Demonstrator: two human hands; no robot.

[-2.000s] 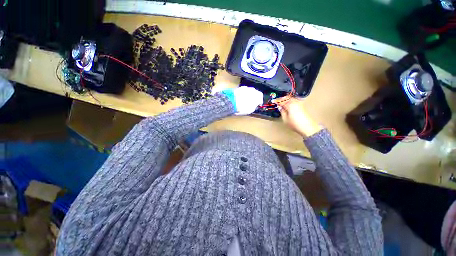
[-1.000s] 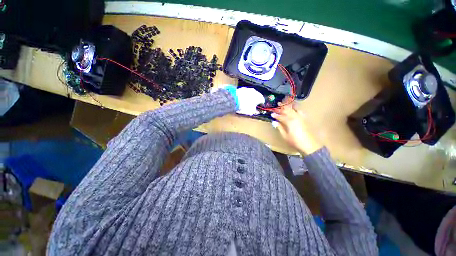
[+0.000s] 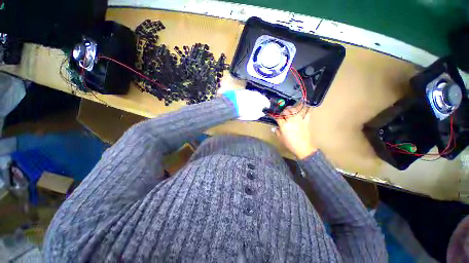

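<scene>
The larger black housing half lies open on the bench with the silver speaker in its left part. Red wires run from it to the smaller housing half on its near side. A small green circuit board shows there. My left hand, in a white glove with light blue cuff, holds the left end of the smaller half. My bare right hand has its fingertips on its right end, by the wires. Any small part between the fingers is too small to tell.
A pile of small black parts lies left of the unit. Another open unit stands beyond it, and one more at the right. A green conveyor with a white edge runs behind. Part of a person shows at lower right.
My right hand has shifted; its fingers first drew slightly back from the wires, then returned to the smaller half's right end. My left hand has stayed at the left end.
</scene>
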